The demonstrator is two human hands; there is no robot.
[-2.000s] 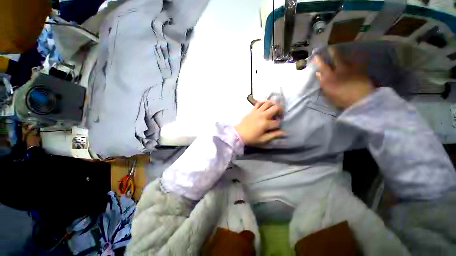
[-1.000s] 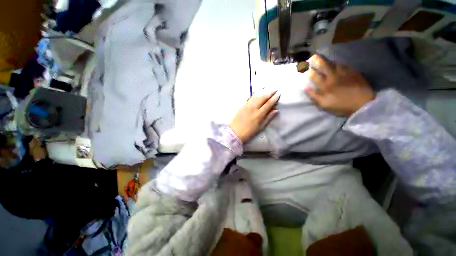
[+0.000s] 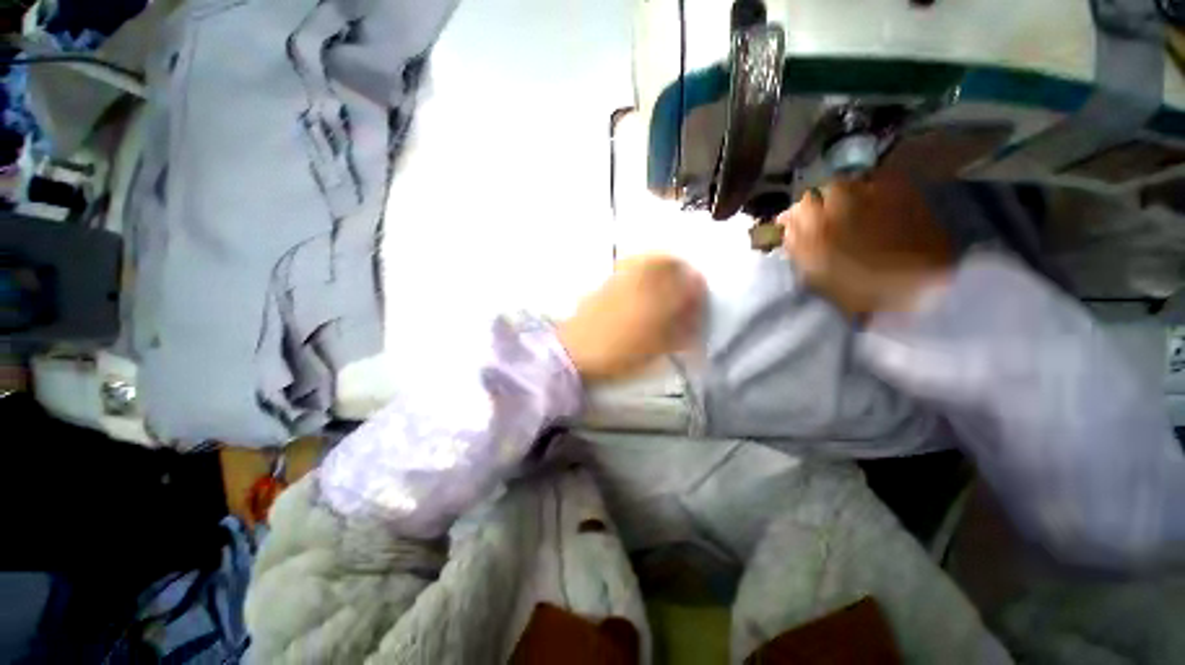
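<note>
A grey garment panel (image 3: 812, 370) lies on the white machine bed and hangs over the front edge. The sewing machine head (image 3: 897, 98), white with a teal stripe, stands above it. A small brass-coloured piece (image 3: 767, 235) sits beside the brightly lit needle area. My left hand (image 3: 639, 316), blurred, is at the panel's left edge; its fingers look curled and its grip is unclear. My right hand (image 3: 864, 247), also blurred, is on the cloth just right of the brass-coloured piece, partly under the head.
A stack of grey cut panels (image 3: 247, 195) with wavy edges lies left of the machine. Orange-red scissors (image 3: 264, 494) lie on a brown board at lower left. A dark grey machine part (image 3: 78, 279) stands at the far left. Pale cloth covers my lap.
The view has shifted, so the stack sits further left and the machine head looks larger. My left hand has gone from flat with spread fingers to curled. My right hand stays near the needle area.
</note>
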